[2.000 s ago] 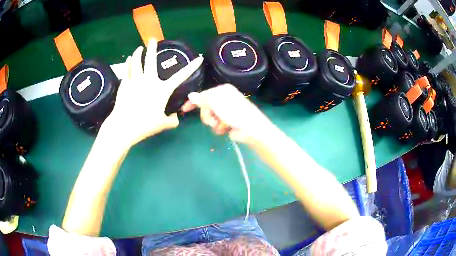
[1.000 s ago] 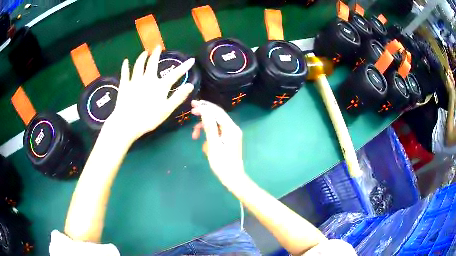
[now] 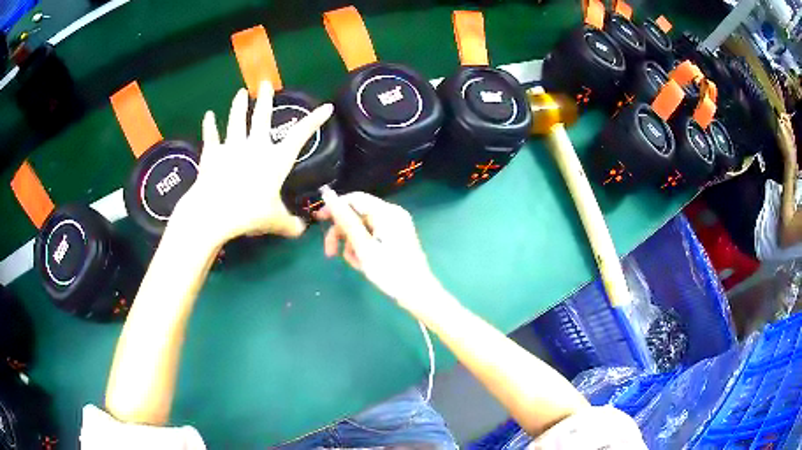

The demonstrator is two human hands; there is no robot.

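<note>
A row of black speakers with orange straps stands on the green bench [image 3: 290, 352]. My left hand [image 3: 251, 171] is spread with fingers apart over the top and left side of the middle speaker [image 3: 321, 163], partly hiding its logo. My right hand [image 3: 374, 242] holds the white cable plug [image 3: 328, 195] between finger and thumb at the low front of that speaker, by its orange marks. Whether the plug is inserted cannot be seen. The white cable [image 3: 430, 352] hangs down over the bench edge.
A mallet [image 3: 585, 198] with an amber head lies right of the row. More speakers [image 3: 651, 141] are grouped at the far right, others at the left edge. Blue crates [image 3: 686, 281] with clear liner stand below the bench at right. A person's arm [image 3: 789, 176] shows at the right edge.
The view has swung right since the first frame. The speakers' light rings, coloured a second ago, now look pale. The right hand's plug has come closer to the speaker's low side.
</note>
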